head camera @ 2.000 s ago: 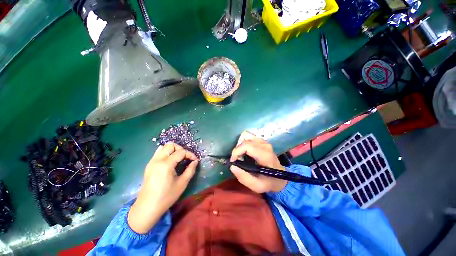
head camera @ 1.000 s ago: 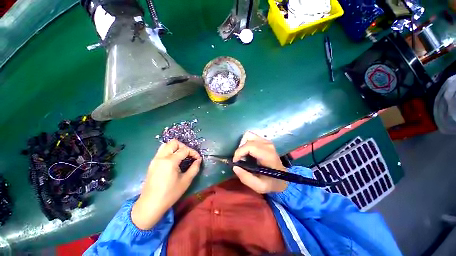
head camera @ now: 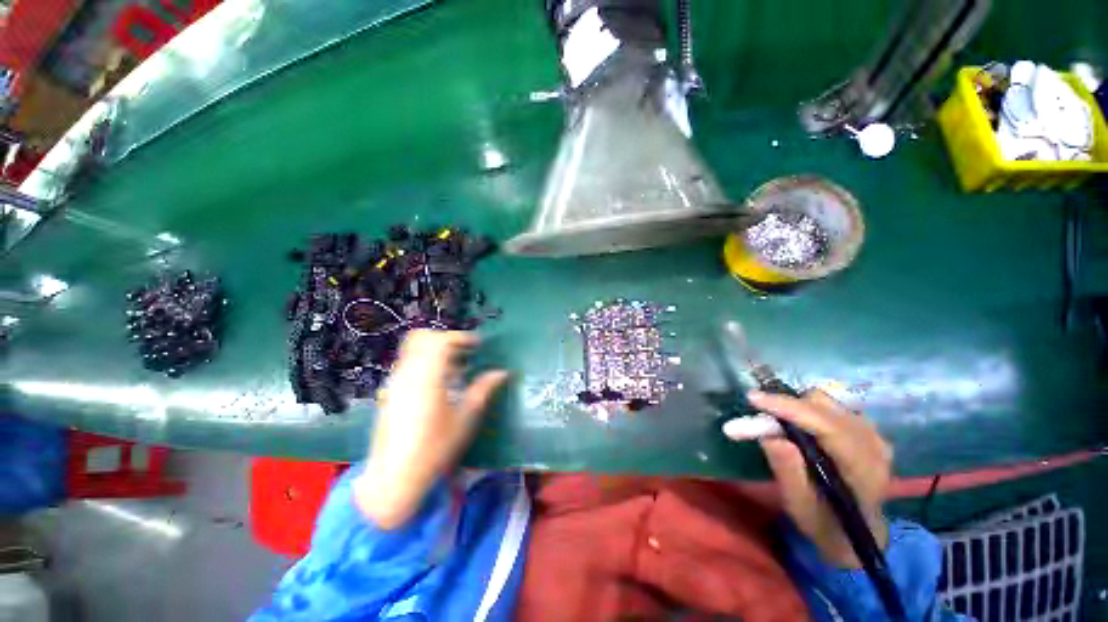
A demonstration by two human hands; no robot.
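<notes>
My left hand [head camera: 425,407] is at the near right edge of the pile of black components [head camera: 352,346], fingers apart; it is slightly blurred and no part shows in it. A pale wire [head camera: 371,318] loops on that pile. My right hand [head camera: 832,456] holds the black soldering iron [head camera: 826,474], its blurred tip pointing up and left over the mat. The speckled silvery-purple cluster of components [head camera: 623,350] lies on the mat between my hands, with dark pieces at its near edge.
The tip-cleaning pot [head camera: 796,231] stands beyond the iron. The grey extraction hood [head camera: 632,158] is beyond the cluster. A second dark pile [head camera: 176,322] lies far left. A yellow bin [head camera: 1021,134] is at upper right, a slotted tray [head camera: 1021,565] at lower right.
The view has turned left. My left hand has left the cluster and moved to the black pile, its fingers now apart. My right hand has drawn the iron away from the cluster.
</notes>
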